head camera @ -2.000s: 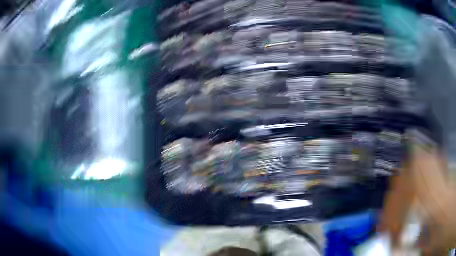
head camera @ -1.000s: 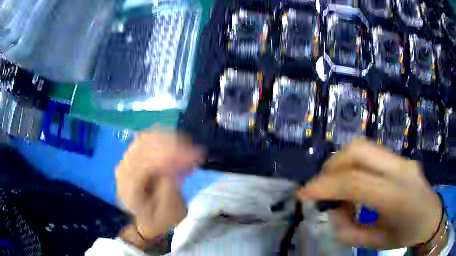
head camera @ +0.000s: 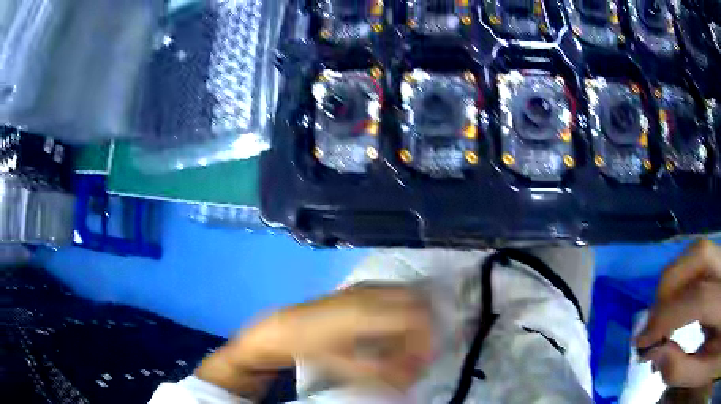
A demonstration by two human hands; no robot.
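Camera modules [head camera: 536,118] sit in rows in the pockets of a glossy black blister tray [head camera: 364,225]. Each has a dark round lens on a silvery board with gold corner rings. My left hand [head camera: 360,335] is blurred over my lap, below the tray's front edge. Whether its fingers hold anything cannot be told. My right hand [head camera: 684,319] is at the lower right, partly cut off by the picture's edge, with its fingers bent together. Something small and dark shows at its fingertips, but it is too small to name. Neither hand touches the tray.
A clear small-parts tray [head camera: 237,79] with dense rows lies left of the black tray on a green mat [head camera: 186,173]. Greyish translucent trays [head camera: 75,67] stand at the far left. A blue frame [head camera: 118,221] and dark patterned cloth [head camera: 95,339] show at the lower left.
My left hand has moved right and down over my lap. My right hand has moved right, away from the tray's front edge. The black tray appears higher in the view.
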